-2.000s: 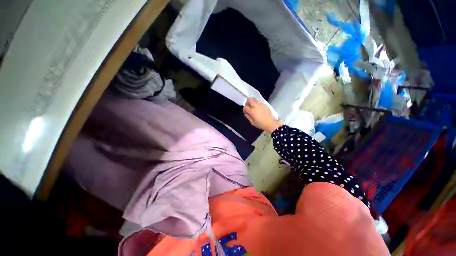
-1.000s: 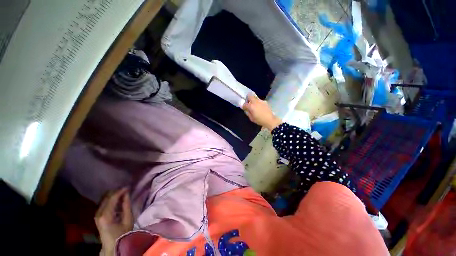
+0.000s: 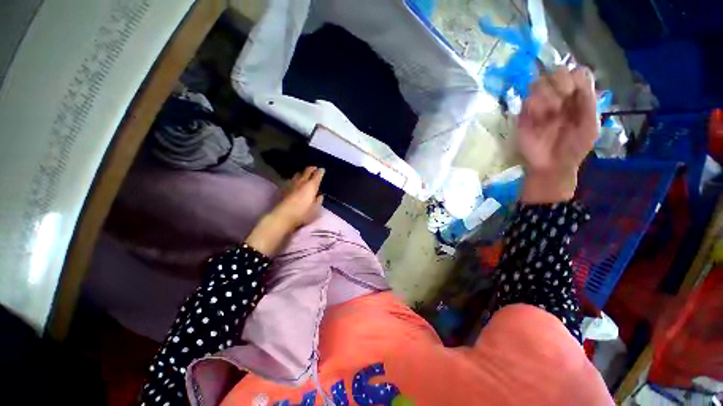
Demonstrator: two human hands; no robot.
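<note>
The white-edged bin (image 3: 440,67) stands at the upper middle, with dark cloth (image 3: 349,79) inside. A narrow white strip (image 3: 349,152) lies along its near edge, beside flat black pieces (image 3: 366,190). My left hand (image 3: 295,204) reaches over my lap, its fingertips at the left end of the black pieces; whether it grips them cannot be told. My right hand (image 3: 557,119) is raised to the right of the bin, slightly blurred, with fingers loosely curled and nothing visible in it.
The pale machine table (image 3: 95,103) with printed scale marks and a wooden edge is at left. Mauve cloth (image 3: 198,210) covers my lap, with a grey cloth bundle (image 3: 194,139) above it. A blue plastic crate (image 3: 622,214) stands at right. Blue and white scraps (image 3: 507,59) lie on the floor.
My right hand has let go of the white strip and risen to the right. My left hand has come up from the lower left to the black pieces. The view has shifted slightly.
</note>
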